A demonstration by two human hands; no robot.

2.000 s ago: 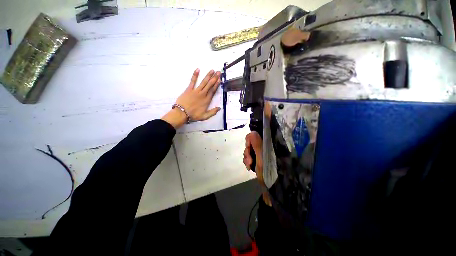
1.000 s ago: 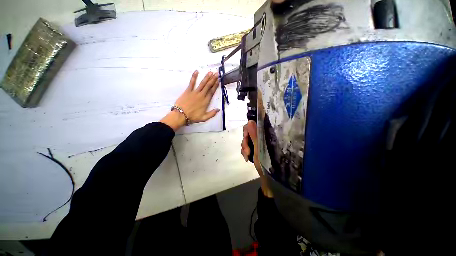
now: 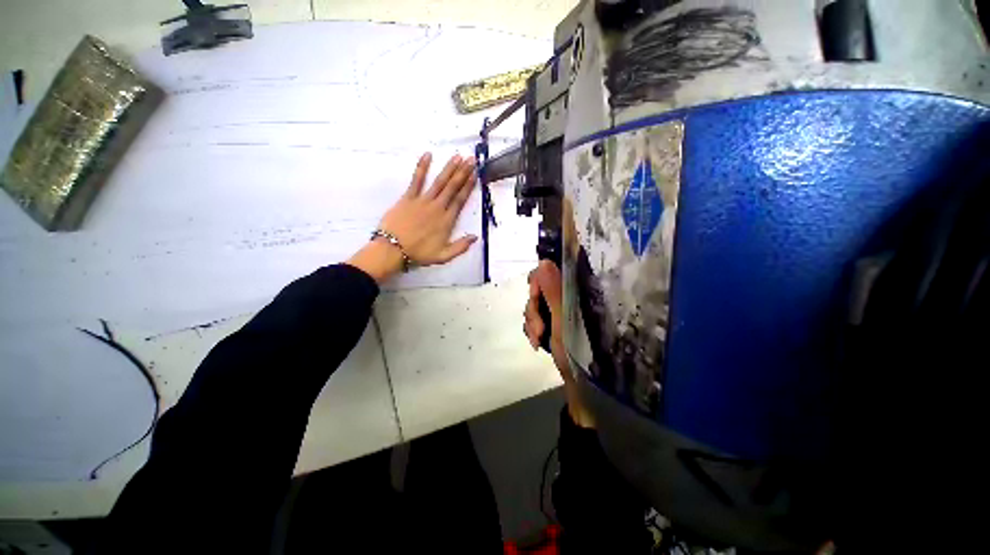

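The cloth cutting machine [image 3: 782,271], silver with a blue housing, fills the right of the view. My right hand [image 3: 543,309] is closed round its handle, partly hidden by the motor. The knife guard [image 3: 484,146] stands at the cut edge of the lay. My left hand [image 3: 429,222] lies flat on the paper marker [image 3: 261,173], palm down, fingers spread, fingertips beside the guard, holding nothing. A dark cut line [image 3: 486,239] runs from the guard towards the lay's near edge. The blade itself cannot be made out.
A tape-wrapped block weight [image 3: 81,136] lies at upper left, a lay clamp [image 3: 206,29] at the far edge and a bar weight [image 3: 494,90] beyond the guard. A curved dark-edged cut piece [image 3: 65,401] lies near left. The cream table [image 3: 467,358] has a near edge; something red [image 3: 532,540] is below.
Compared with two seconds ago, the motor appears turned, with more blue housing showing, and the dark cut edge near the guard looks different. My left hand has hardly moved. Since one second ago little differs.
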